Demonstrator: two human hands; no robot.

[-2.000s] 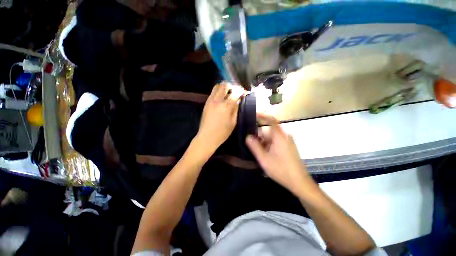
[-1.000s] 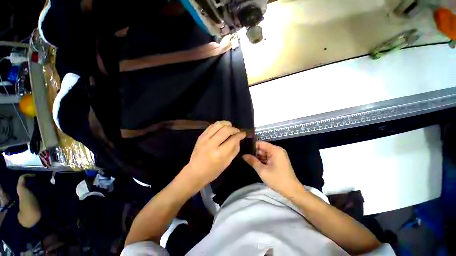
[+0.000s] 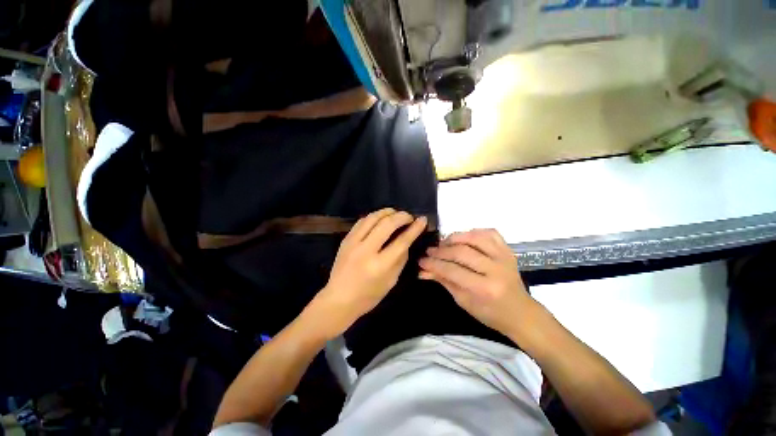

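The black garment point(image 3: 298, 174) with brown strips point(image 3: 289, 226) lies across the table's left part and hangs toward my lap. Its right edge runs from under the needle area of the white and blue sewing machine point(image 3: 413, 60) down to my hands. My left hand point(image 3: 370, 260) pinches the garment edge at the lower brown strip. My right hand point(image 3: 481, 277) has its fingertips at the same edge, just right of and below the left fingertips. The fabric between the fingertips is small and partly hidden.
Green thread snips point(image 3: 672, 140) and an orange-capped item point(image 3: 763, 123) lie on the machine bed at right. A grey measuring tape strip point(image 3: 630, 247) runs along the table's front edge. White-edged black pieces point(image 3: 100, 162) and taped brown cardboard point(image 3: 81, 179) are at left.
Since two seconds ago, both hands have come down from the needle toward me, and the garment edge lies flatter. Since one second ago, the right hand's fingers have closed in over the edge.
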